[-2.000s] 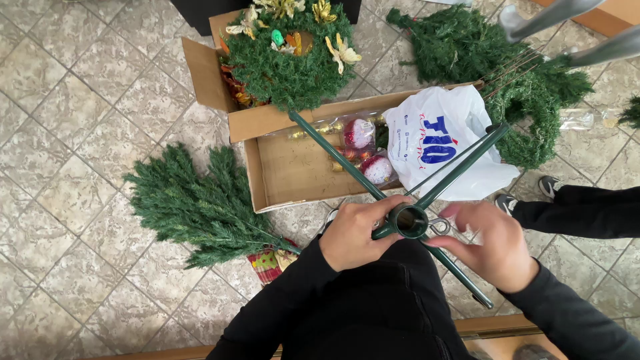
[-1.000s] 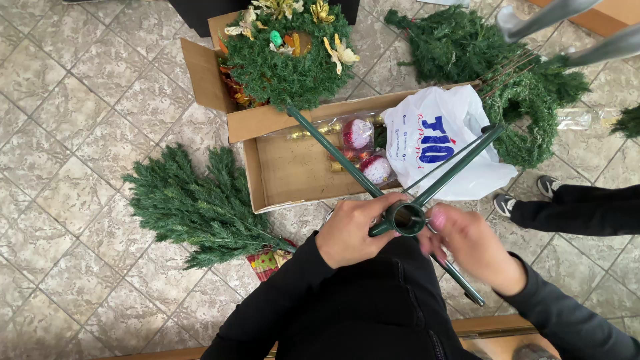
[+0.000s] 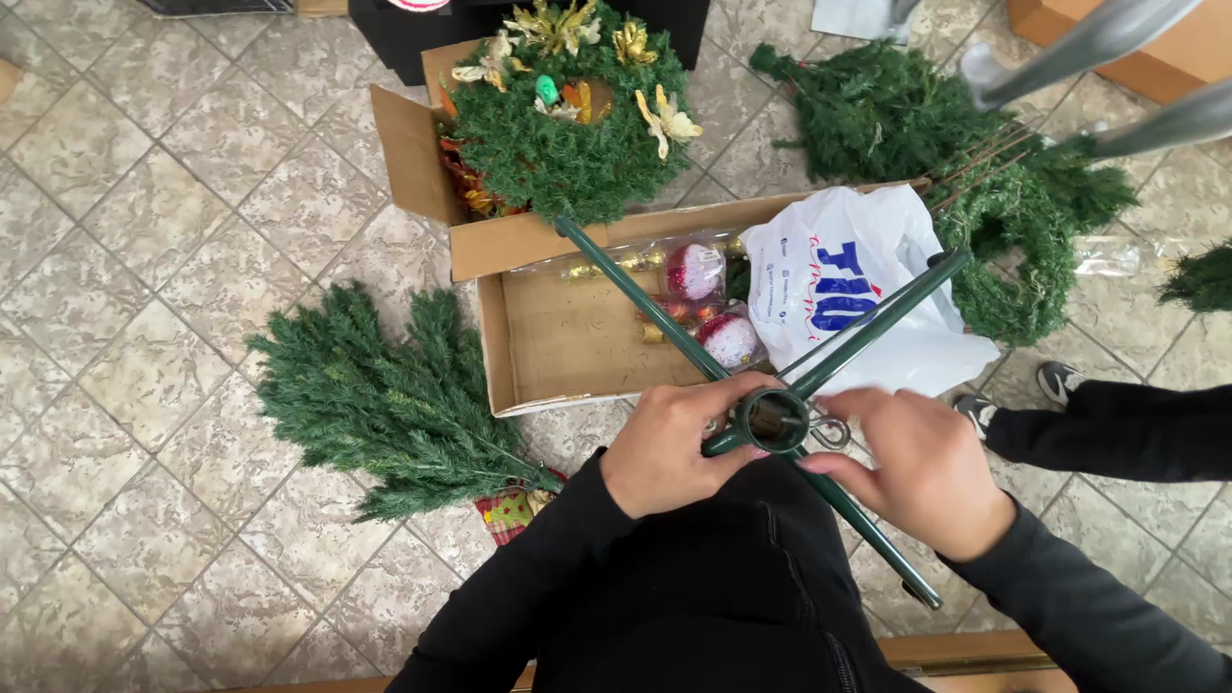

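Observation:
A green metal Christmas tree stand (image 3: 842,356) with splayed legs is held in front of my body, the round opening of its tube facing up. My left hand (image 3: 674,441) grips the stand at the left of the tube, its thumb and fingers around the hub and a short leg. On the tube's right side a metal eye screw (image 3: 830,433) sticks out. My right hand (image 3: 914,462) is at this screw, thumb below and index finger above it, slightly blurred; whether the fingers press on the loop cannot be told.
An open cardboard box (image 3: 558,395) holds packed ornaments (image 3: 695,272) and a white plastic bag (image 3: 847,289). A decorated wreath (image 3: 577,115) lies at its upper left. Artificial branches (image 3: 385,404) lie left, more greenery (image 3: 885,115) upper right. A person's legs (image 3: 1107,433) are at right, silvery metal legs (image 3: 1088,58) above.
My right hand has shifted about the eye screw, which its fingers covered a second ago and which shows again now. My left hand keeps its hold on the stand.

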